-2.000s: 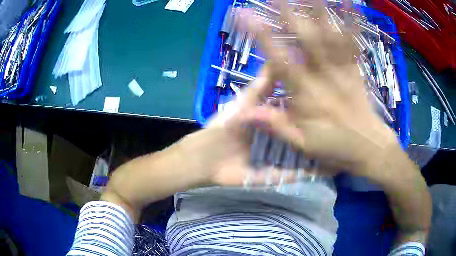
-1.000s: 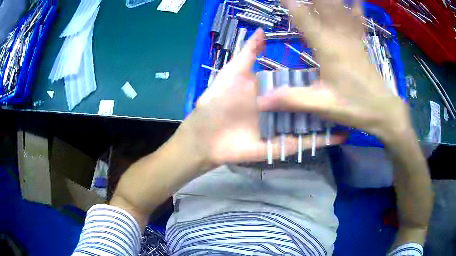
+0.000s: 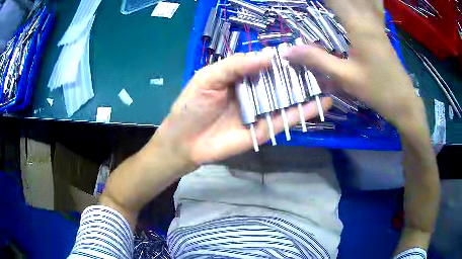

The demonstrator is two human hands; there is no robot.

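Several silver-grey cylindrical motors (image 3: pixel 276 83) lie side by side in my left hand (image 3: pixel 213 109), tilted, their thin shafts pointing down towards my lap. My left thumb lies along their upper ends and the fingers are beneath them. My right hand (image 3: pixel 354 68) is at the right of the motors, its thumb at their upper ends; its other fingers reach up over the tray and run out of the picture's top edge. The blue parts tray (image 3: pixel 354 140) behind my hands is heaped with more motors and thin red wires.
A second blue tray (image 3: pixel 31 55) with thin silver pieces is far left. Whitish plastic strips (image 3: pixel 76 66) and small white scraps (image 3: pixel 125 96) lie on the dark green bench. A red bin (image 3: pixel 430 30) is at the right rear, long thin metal pieces (image 3: pixel 438 78) before it. A cardboard box (image 3: pixel 38 174) is below left.
My left hand has moved left with the motors, which are now tilted and raised a little. My right thumb has moved from across their middle to their upper ends.
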